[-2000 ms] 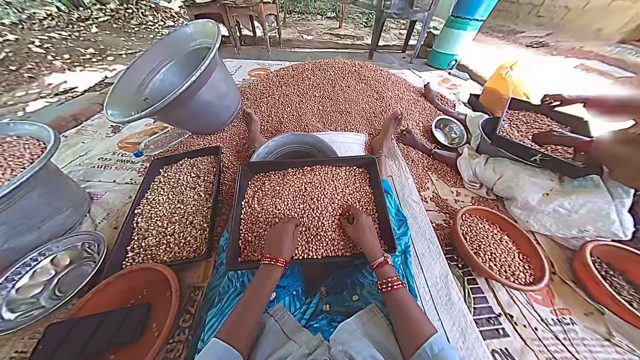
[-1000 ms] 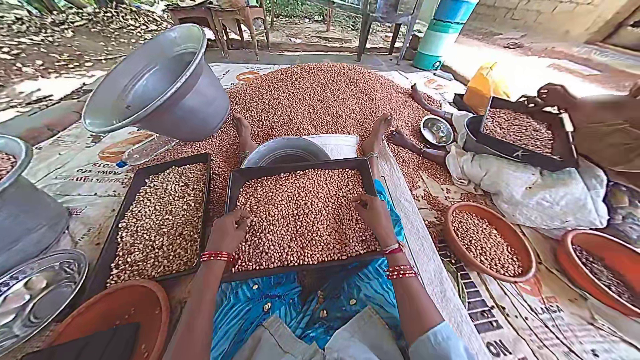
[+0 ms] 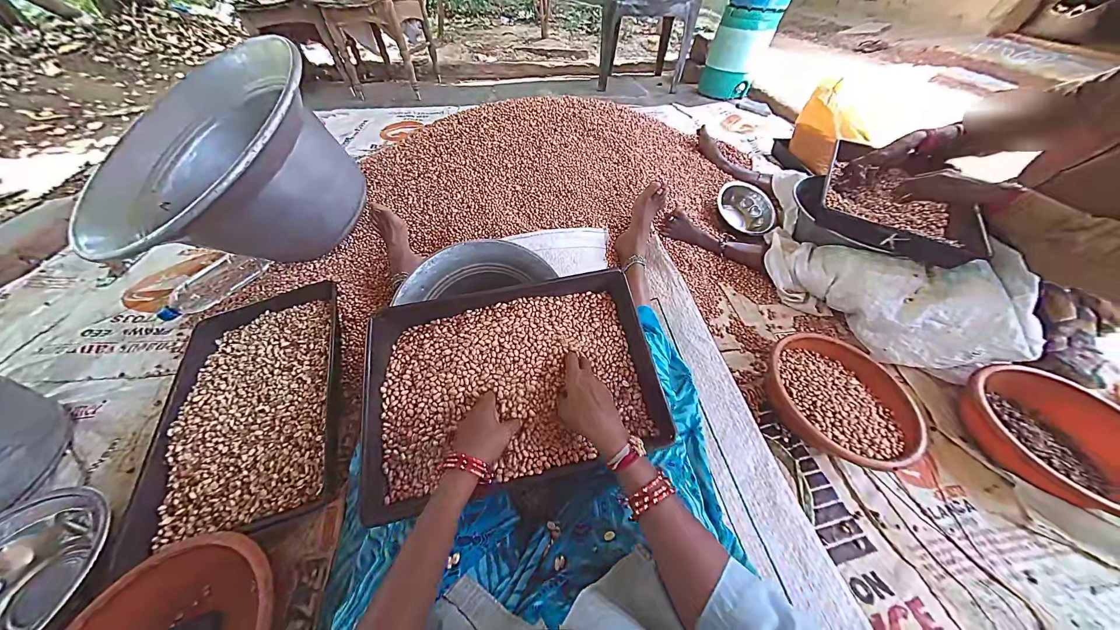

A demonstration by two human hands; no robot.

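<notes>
A black rectangular tray [image 3: 374, 420] full of reddish-brown peanut kernels [image 3: 516, 350] rests over my lap, its far side against a round metal basin [image 3: 477, 262]. My left hand [image 3: 484, 429] lies on the kernels near the tray's middle, fingers among them. To its right, my right hand [image 3: 590, 398] touches the kernels with its fingertips. Whether either hand grips any kernels cannot be told. A second black tray [image 3: 335, 376] with paler kernels stands on the left. Beyond my feet rises a large heap of kernels [image 3: 542, 157].
A big metal pot [image 3: 297, 184] leans at upper left beside a plastic bottle [image 3: 219, 284]. Clay bowls [image 3: 910, 437] stand at right and lower left. At right another person's hands [image 3: 910, 171] work in a black tray [image 3: 910, 241] near a white sack [image 3: 945, 319].
My left hand has moved from the tray's left edge to its middle. My right hand has moved inward from the right side. The other person's hands have moved into their tray.
</notes>
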